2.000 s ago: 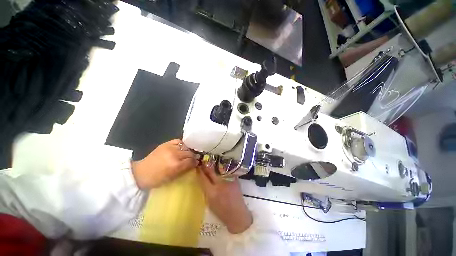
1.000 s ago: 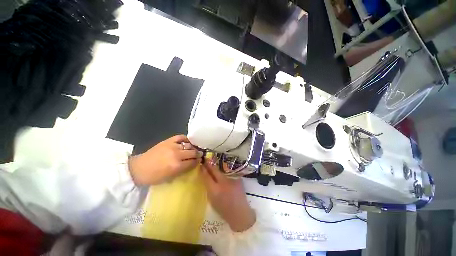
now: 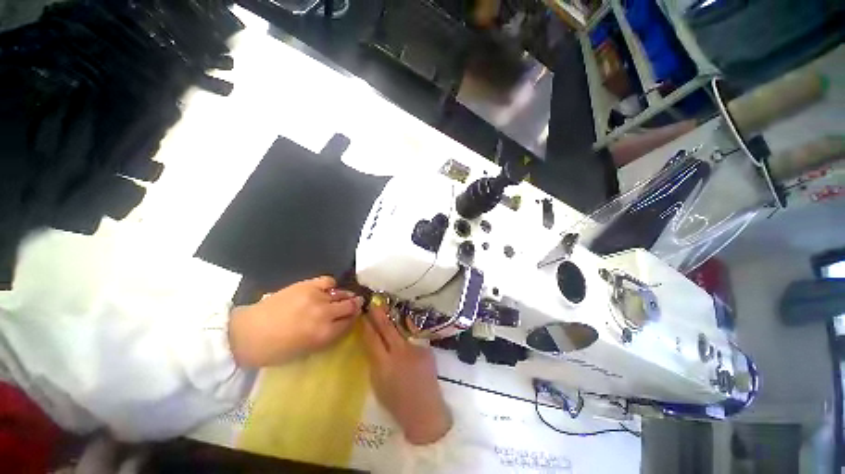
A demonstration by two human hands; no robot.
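A black fabric panel (image 3: 295,208) lies flat on the white table, its small tab pointing away at the top edge. Its near edge runs under my left hand (image 3: 298,321), whose fingertips press at the presser foot area (image 3: 378,302). My right hand (image 3: 405,370) lies just right of it, fingertips also at the presser foot. The fingers and machine head hide the piece at the needle, so what each hand grips is unclear. A yellow sheet (image 3: 306,407) lies under and in front of the hands.
The white sewing machine (image 3: 593,324) stretches right from the needle. A shaggy heap of black pieces (image 3: 83,111) fills the left. Small black pieces (image 3: 482,348) lie beside the machine arm. A black cable (image 3: 556,428) crosses the table at right. Thread cones (image 3: 778,102) stand at upper right.
The camera view has shifted, bringing more of the upper right into sight. Both hands stay at the presser foot, and the black panel has turned slightly.
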